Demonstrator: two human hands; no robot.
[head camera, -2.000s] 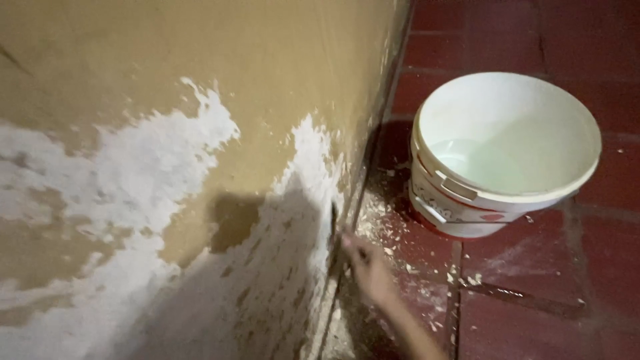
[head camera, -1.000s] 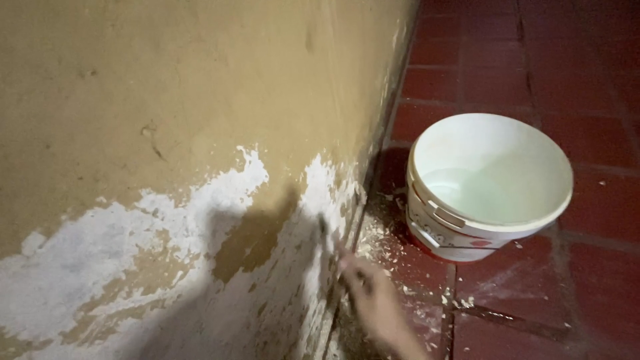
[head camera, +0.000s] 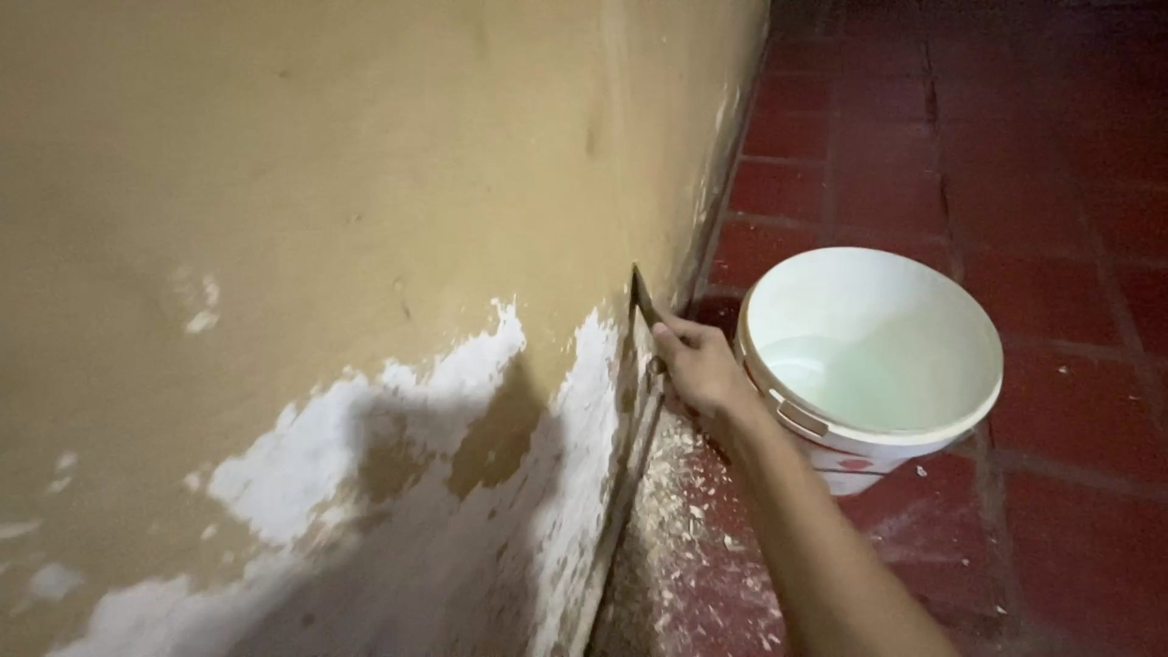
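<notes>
My right hand (head camera: 701, 365) grips a flat scraper (head camera: 642, 297), whose thin dark blade stands edge-on against the tan painted wall (head camera: 438, 182) near its base. Beside and below the blade, the paint is gone in ragged patches and a white layer (head camera: 283, 474) shows. Just right of the hand stands a white plastic bucket (head camera: 876, 342) with pale, greenish liquid in the bottom. My left hand is out of the picture.
Red floor tiles (head camera: 1058, 411) with grey joints run along the wall. Pale paint flakes (head camera: 698, 547) lie scattered on the floor at the wall's foot. My shadow falls over the lower wall.
My right hand with the scraper has moved farther along the wall, from beside the white patch to its upper right end, now close beside the bucket. The view has shifted too.
</notes>
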